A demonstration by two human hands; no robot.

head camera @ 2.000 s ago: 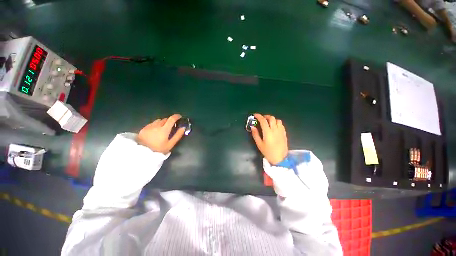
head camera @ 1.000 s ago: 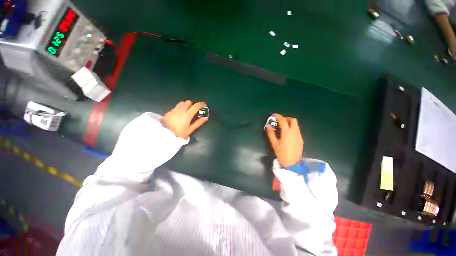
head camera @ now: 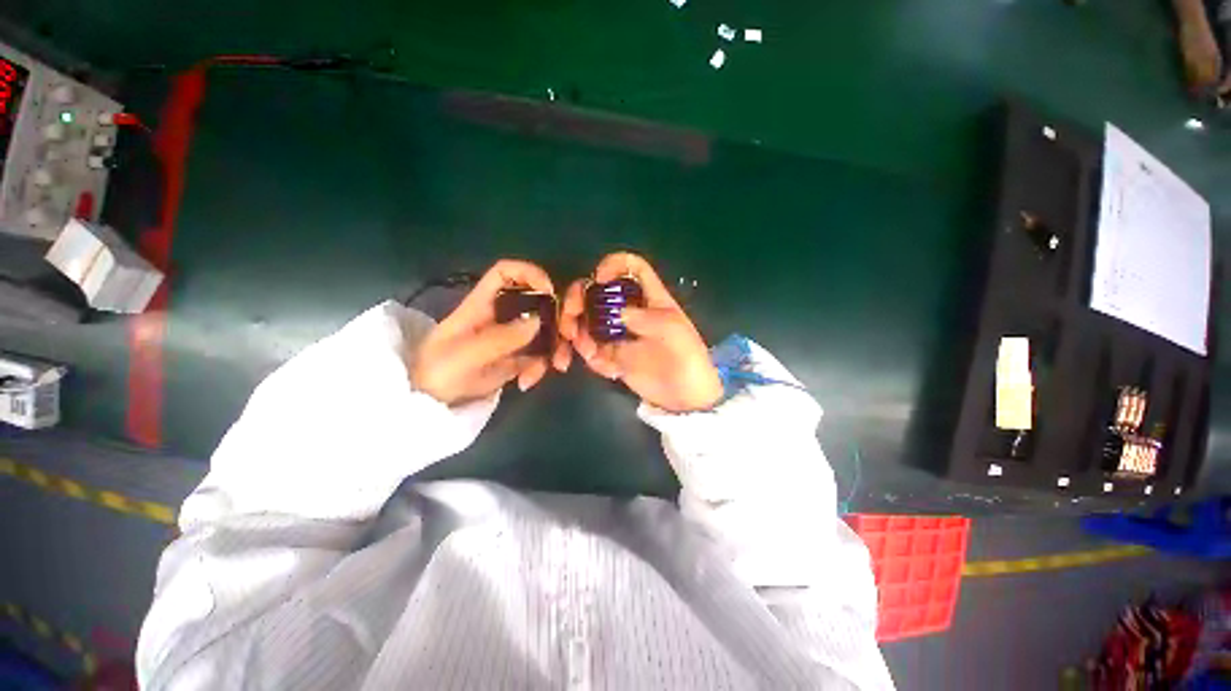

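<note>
My left hand (head camera: 489, 338) holds a small dark watch display module (head camera: 528, 311) between thumb and fingers, its face dark with a small bright spot. My right hand (head camera: 645, 344) holds a second module (head camera: 614, 309), its screen lit with rows of white-purple text. The hands are side by side above the green mat (head camera: 338, 243), fingers almost touching. A blue wrist strap (head camera: 736, 367) is on my right wrist. A thin black wire (head camera: 439, 286) shows beside my left hand.
The power supply (head camera: 61, 149) and two white boxes (head camera: 105, 267) (head camera: 30, 392) are at left. A black foam tray (head camera: 979, 324) at right bears a paper sheet (head camera: 1150, 243) and copper-coloured parts (head camera: 1137, 435). A red bin (head camera: 921, 574) is at the near edge. Another person's arm (head camera: 1195, 47) shows top right.
My hands have come together from well apart on the mat, each with a module, now held between the fingers. The right module shows rows of text. The camera view has shifted.
</note>
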